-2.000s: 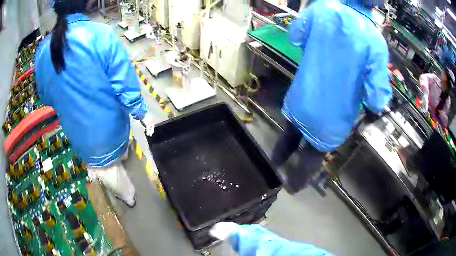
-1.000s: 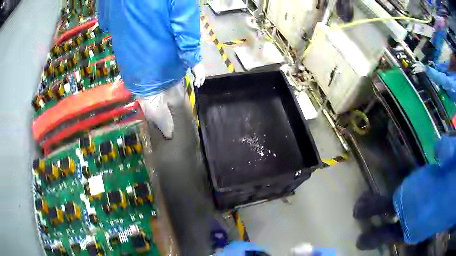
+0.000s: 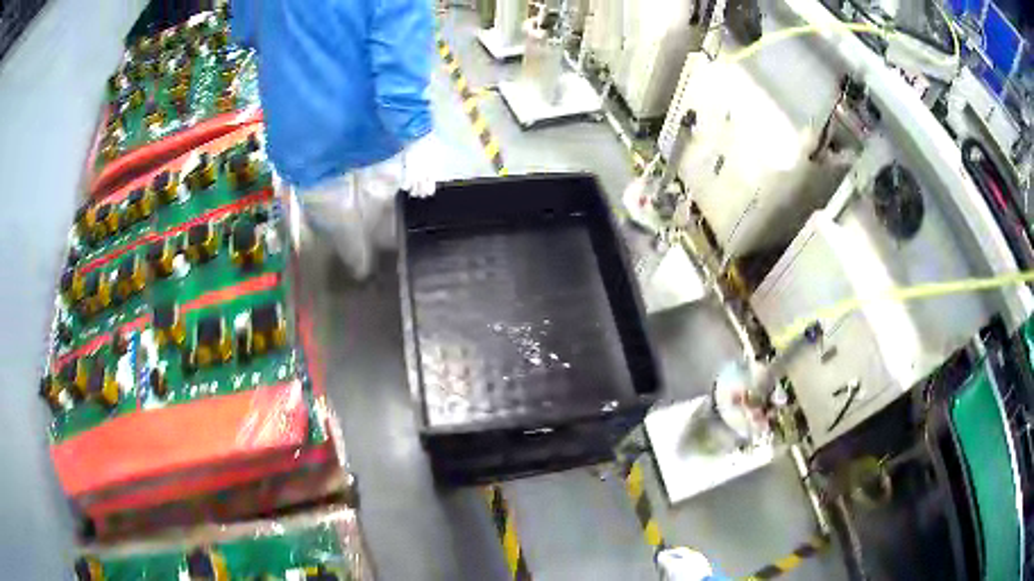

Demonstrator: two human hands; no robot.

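A deep black tote (image 3: 533, 427) stands on the floor at mid-frame, with white crumbs scattered on its bottom. Another person in a blue jacket (image 3: 340, 102) has a white-gloved hand (image 3: 420, 168) at its far left corner. My right hand (image 3: 686, 564) shows small at the bottom edge, in a white glove, cut off by the frame. It lies below the tote and apart from it in the picture; its fingers are not clear. My left hand is out of the picture.
Stacks of green circuit boards (image 3: 215, 340) with orange-red sheets (image 3: 187, 443) line the left side. White machine cabinets (image 3: 839, 329), white floor plates (image 3: 705, 448) and a yellow hose (image 3: 964, 288) are on the right. Yellow-black tape (image 3: 507, 533) marks the floor.
The view has swung right and moved along the aisle with the tote and the other person. My right hand, earlier at the tote's near rim, is now low at the edge. The second blue-jacketed person has left view.
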